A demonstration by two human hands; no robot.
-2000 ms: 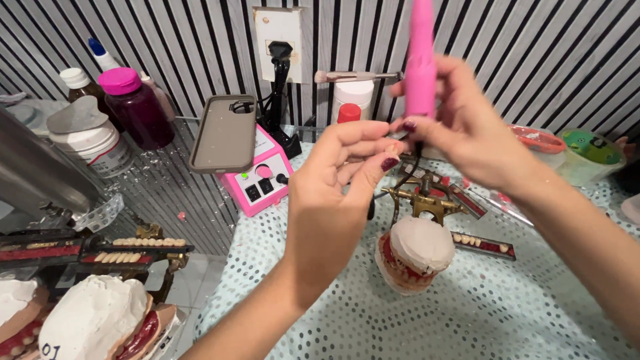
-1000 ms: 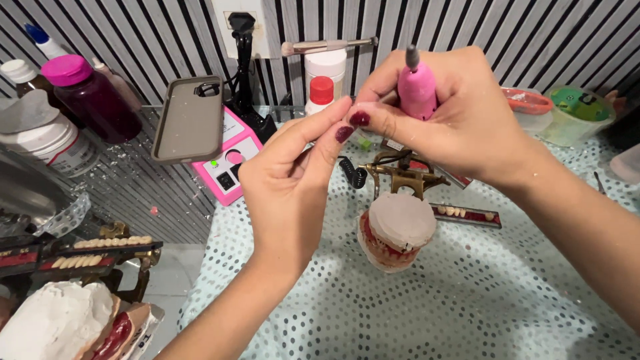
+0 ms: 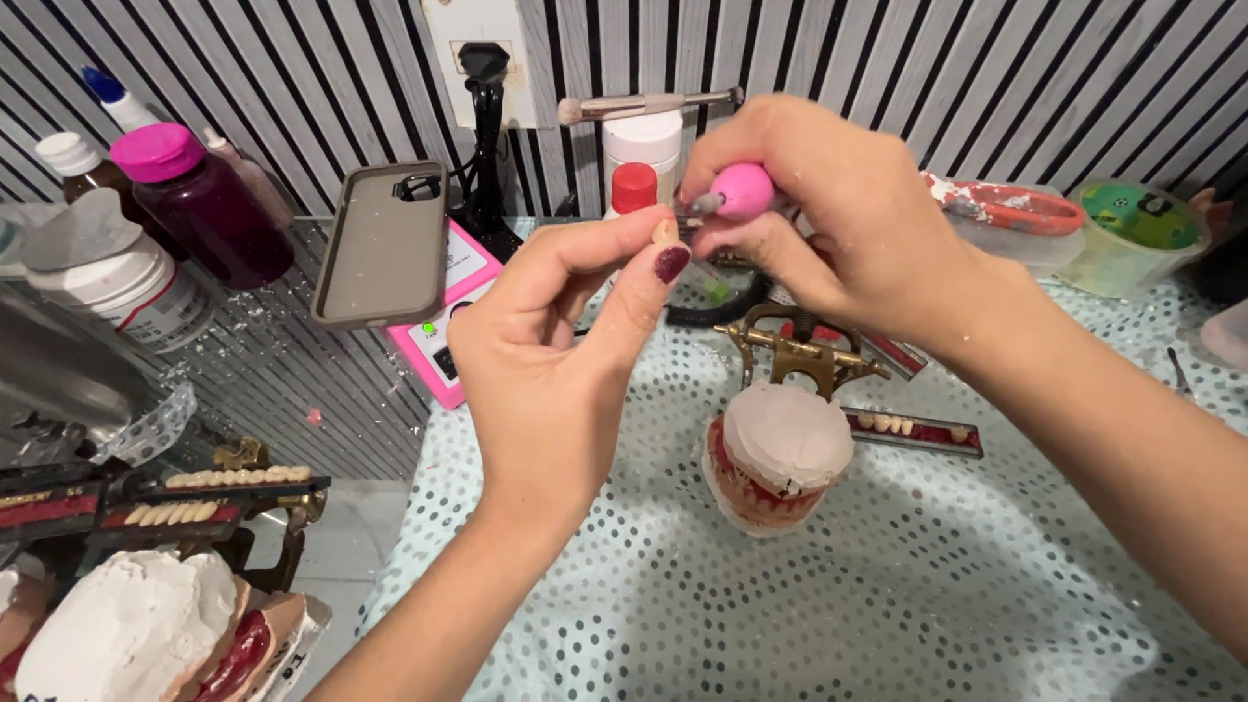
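Note:
Between the thumb and index finger of my left hand (image 3: 565,341) is a small artificial tooth (image 3: 666,232). My right hand (image 3: 829,205) grips a pink rotary handpiece (image 3: 743,191), its grey bit pointing left, close to the tooth; whether they touch I cannot tell. Below my hands a plaster dental model (image 3: 788,437) with red wax and teeth sits in a brass articulator (image 3: 804,359) on the dotted cloth. A strip of artificial teeth (image 3: 912,432) lies to its right.
Behind my left hand are a pink control box (image 3: 429,341) and a grey phone case (image 3: 382,244). A purple bottle (image 3: 203,210) and a white jar (image 3: 127,283) stand at left, above more plaster models (image 3: 127,624). Rolls of tape (image 3: 1136,234) stand at right.
The pink handpiece was upright two seconds ago; it has tipped over, its bit now pointing left near my left fingertips. The tooth between my left fingers now shows plainly.

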